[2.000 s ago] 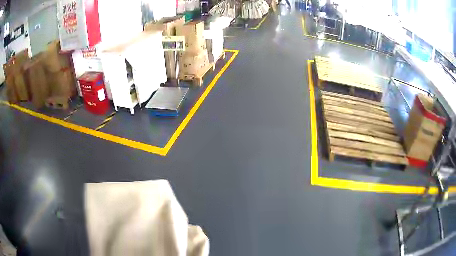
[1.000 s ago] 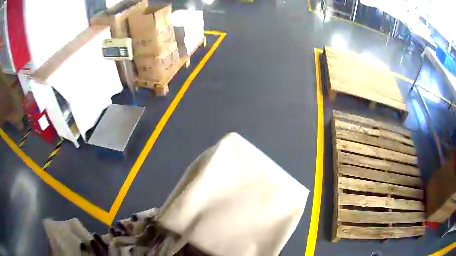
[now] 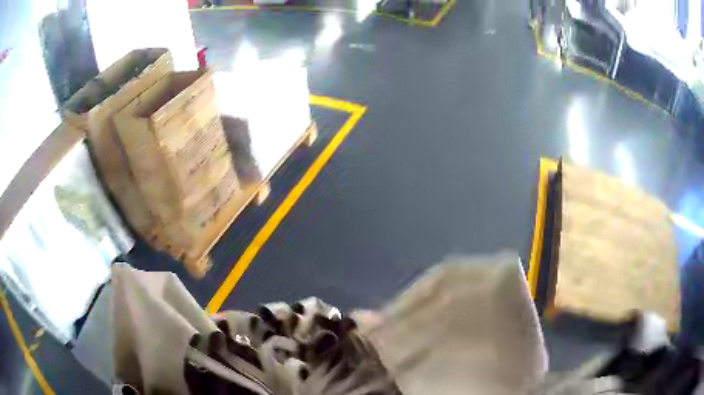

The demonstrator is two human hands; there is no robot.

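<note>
A batch of beige tote bags fills the bottom of the head view. Their stiff loop handles (image 3: pixel 297 332) are bunched together at the bottom centre, with dark openings between them. One smooth bag panel (image 3: pixel 463 324) bulges up on the right of the bunch. Another bag side (image 3: pixel 150 308) stands up on the left. Small pinkish patches show beside the handles, too blurred to identify. Neither of my hands can be made out; any grip on the bags is hidden by them or below the picture's edge.
Cartons (image 3: pixel 181 146) and a bright white stack (image 3: pixel 266 100) stand on a pallet at left. Left of them is a white-covered table (image 3: pixel 54 231). Grey floor (image 3: pixel 417 154) runs ahead between yellow lines. A pallet (image 3: pixel 614 247) lies right, with a blurred white and dark object (image 3: pixel 648 332) before it.
The view has moved forward along the aisle; the carton pallet is nearer, and the floor scale is gone from view. More bunched handles show, and the large bag panel sits lower and further right.
</note>
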